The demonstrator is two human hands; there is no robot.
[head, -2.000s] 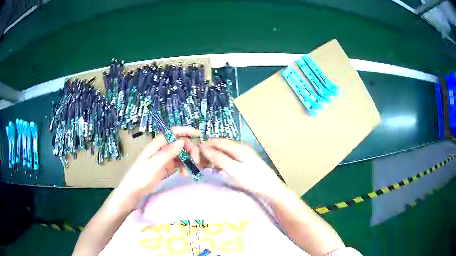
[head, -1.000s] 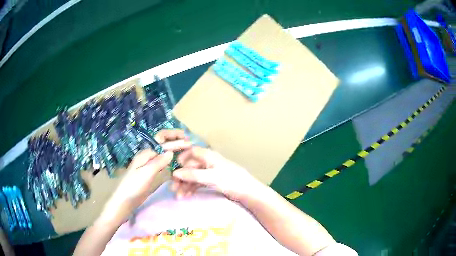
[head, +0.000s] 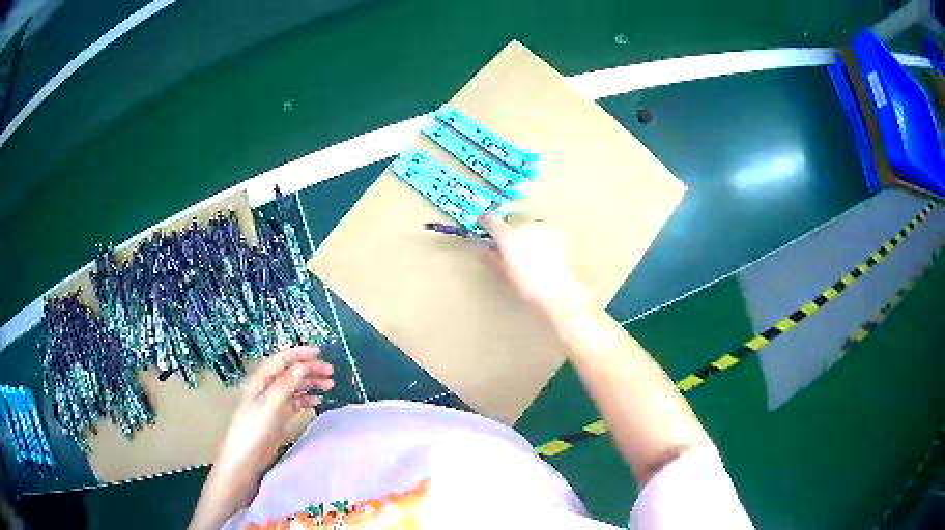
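Observation:
Turquoise plastic shells [head: 448, 188] lie side by side at a slant on the right-hand cardboard sheet [head: 611, 197]. My right hand [head: 526, 257] is over this sheet, with its fingertips at the lower end of the nearest shell. A slim dark purple-black piece [head: 448, 229], like a board assembly, sticks out to the left from its fingers; the rest of it is hidden by the hand. My left hand [head: 278, 391] is empty, fingers loosely bent and apart, just below the large pile of board assemblies [head: 192, 290].
The pile lies on another cardboard sheet [head: 181, 424]. Several turquoise filled housings [head: 25, 430] lie at the far left. A blue plastic bin [head: 901, 114] stands at the far right. The bench has a pale back edge [head: 705, 68]; yellow-black tape [head: 762, 342] runs on the floor.
The hands were together over my front with a slim board piece; now they are apart. My right hand has reached out to the shells, my left hand has let go. The view has turned right.

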